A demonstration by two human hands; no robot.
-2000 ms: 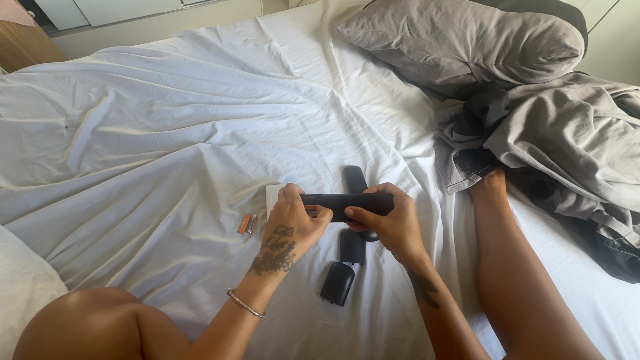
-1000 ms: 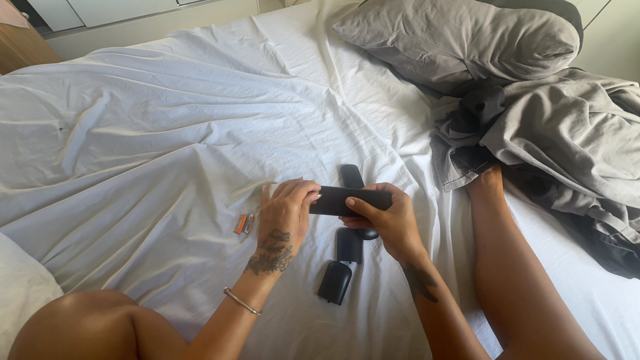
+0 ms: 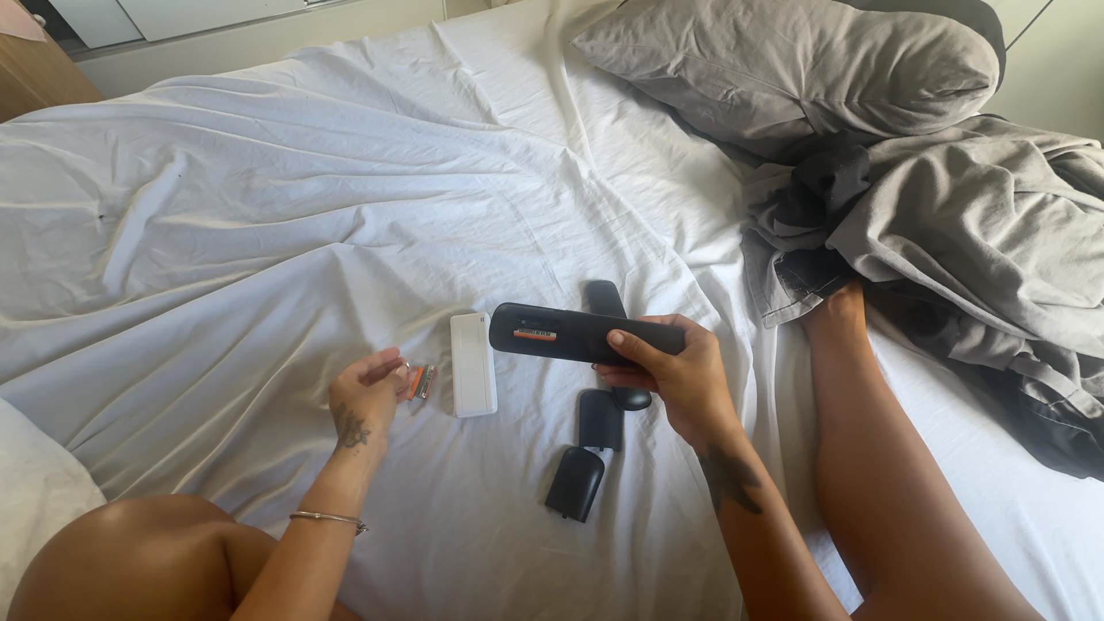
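Observation:
My right hand (image 3: 673, 366) grips a black remote control (image 3: 578, 335), its back side up and its battery compartment uncovered. One orange battery (image 3: 535, 335) shows in that compartment. Over the sheet, my left hand (image 3: 371, 388) has its fingertips at loose orange-and-silver batteries (image 3: 423, 382); whether it grips one I cannot tell. Between the hands lies a white remote-like device (image 3: 473, 364). A second black remote (image 3: 632, 398) lies partly hidden beneath the held one. Two black battery covers (image 3: 599, 420) (image 3: 575, 483) rest below it on the sheet.
A wrinkled white sheet (image 3: 285, 198) covers the bed. At the upper right are a grey pillow (image 3: 793, 65) and a bunched grey cover (image 3: 992, 207) over my foot. My bent leg is at the lower left, the other leg at the right.
My left hand has left the black remote and moved left and down to the loose batteries. The remote stays in my right hand, its compartment and one battery now in sight.

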